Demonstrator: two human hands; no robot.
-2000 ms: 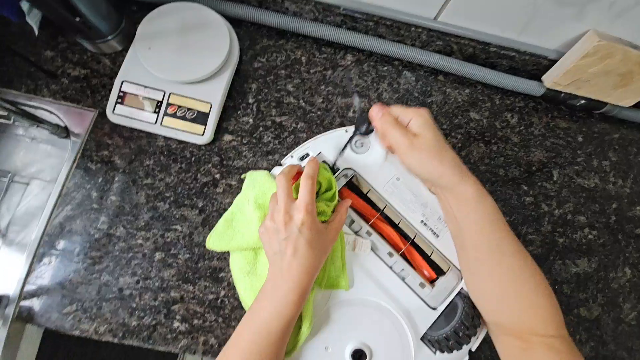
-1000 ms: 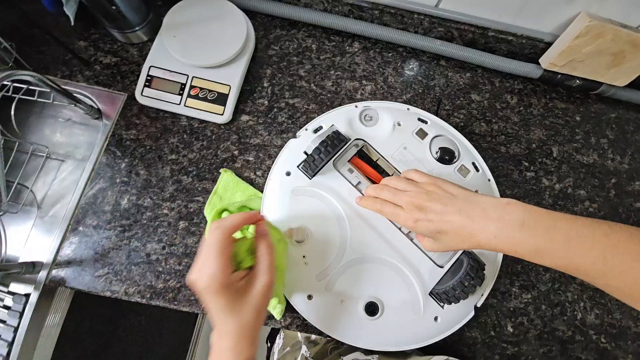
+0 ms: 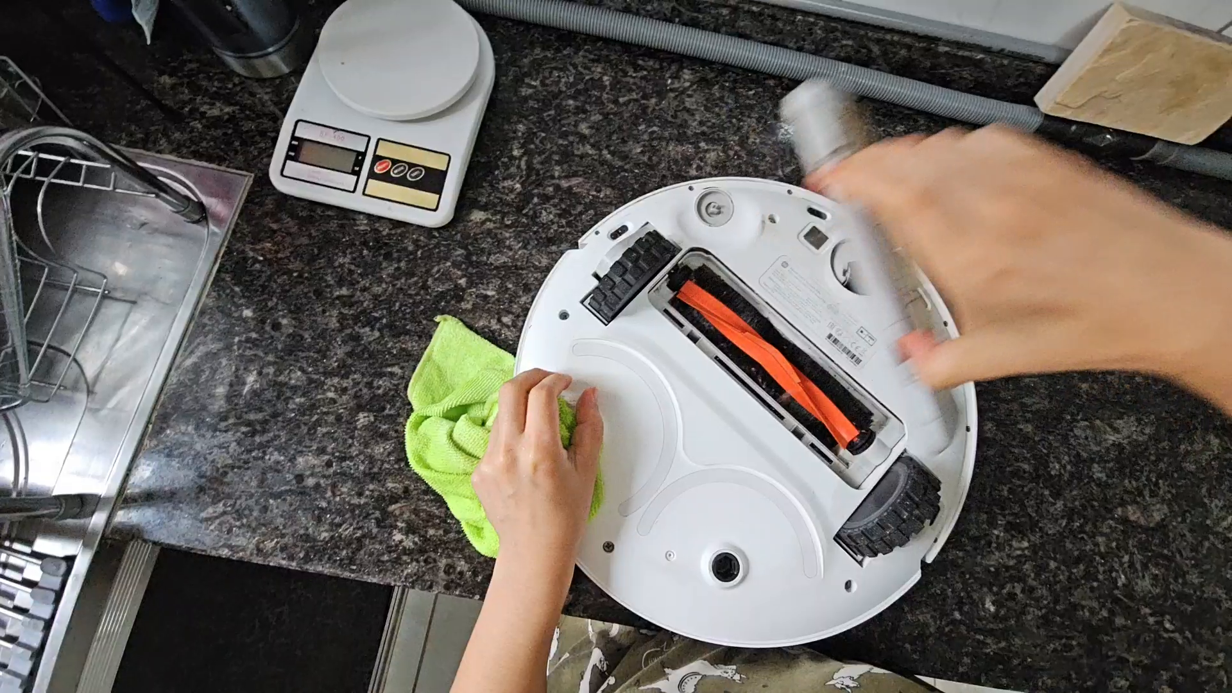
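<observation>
A white robot vacuum (image 3: 712, 433) lies upside down on the dark granite counter, its orange and black roller brush (image 3: 770, 361) showing in the open brush slot between two black wheels. My left hand (image 3: 539, 462) rests on a crumpled green microfibre cloth (image 3: 448, 414) at the vacuum's left edge, thumb and fingers on the cloth. My right hand (image 3: 1001, 260), blurred by motion, is closed around a whitish, partly see-through long piece (image 3: 881, 241) above the upper right of the vacuum; what kind of piece it is cannot be told.
A white kitchen scale (image 3: 385, 106) stands at the upper left. A steel sink (image 3: 144, 318) with a wire rack is at the left. A grey corrugated hose (image 3: 751, 58) runs along the wall, with a beige stone-like block (image 3: 1145, 77) at the upper right. The counter's front edge lies below.
My right hand has lifted off the brush slot and now holds the whitish piece; the roller is more exposed. My left hand has moved onto the green cloth.
</observation>
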